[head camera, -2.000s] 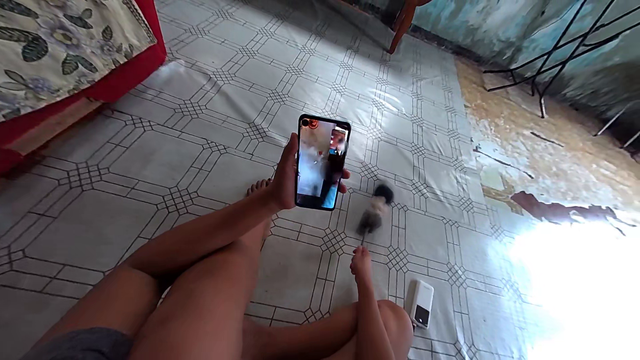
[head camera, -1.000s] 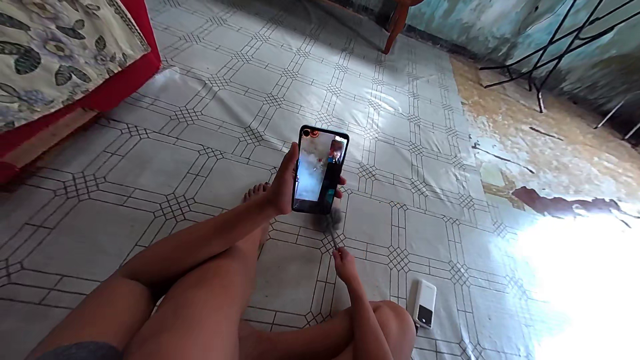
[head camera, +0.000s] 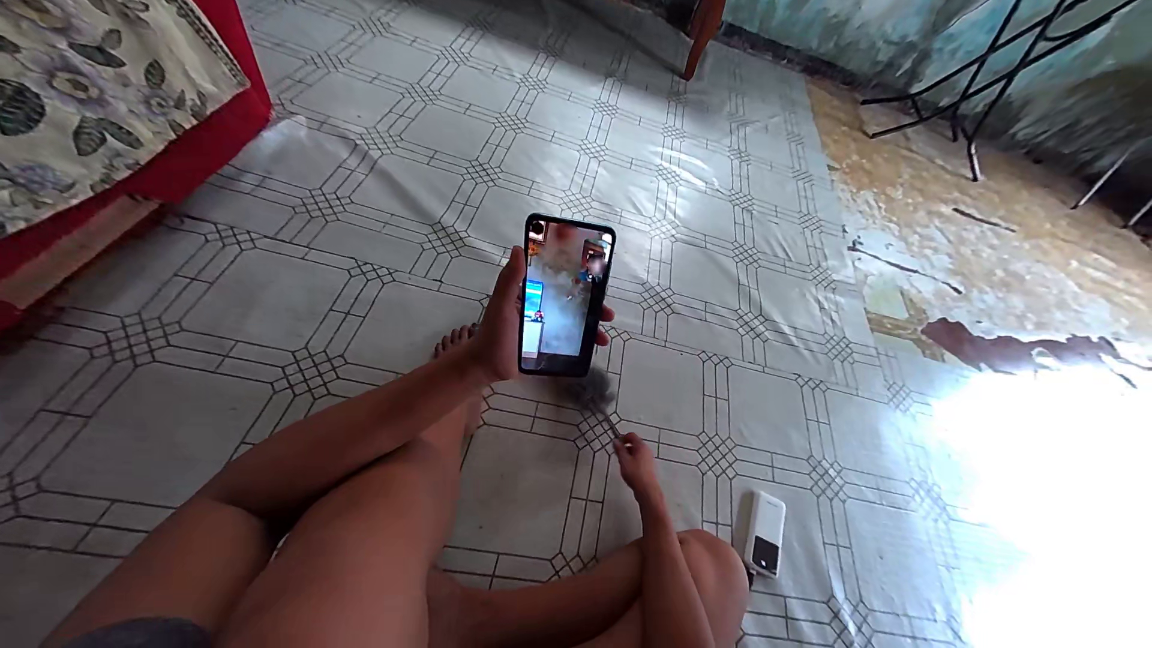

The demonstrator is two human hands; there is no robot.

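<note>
My left hand (head camera: 500, 319) holds a smartphone (head camera: 565, 297) upright near the middle of the view, its lit screen facing me and fingertips showing at its right edge. Lower and to the right, my right hand (head camera: 635, 457) is closed around the thin handle of a blurred, dark, fuzzy-headed object (head camera: 591, 391). The head of that object is just below the phone and may be partly hidden by it; its exact kind cannot be told.
A white power bank (head camera: 765, 533) lies on the patterned vinyl floor covering (head camera: 396, 333) beside my right knee. Floral cloth (head camera: 81, 99) over red fabric is at upper left. A wooden furniture leg (head camera: 705, 36) and a black metal frame (head camera: 976, 85) stand farther back.
The fuzzy-headed object and my right hand have moved left from two seconds ago, bringing the object from the phone's lower right to below it. My left hand keeps hold of the phone.
</note>
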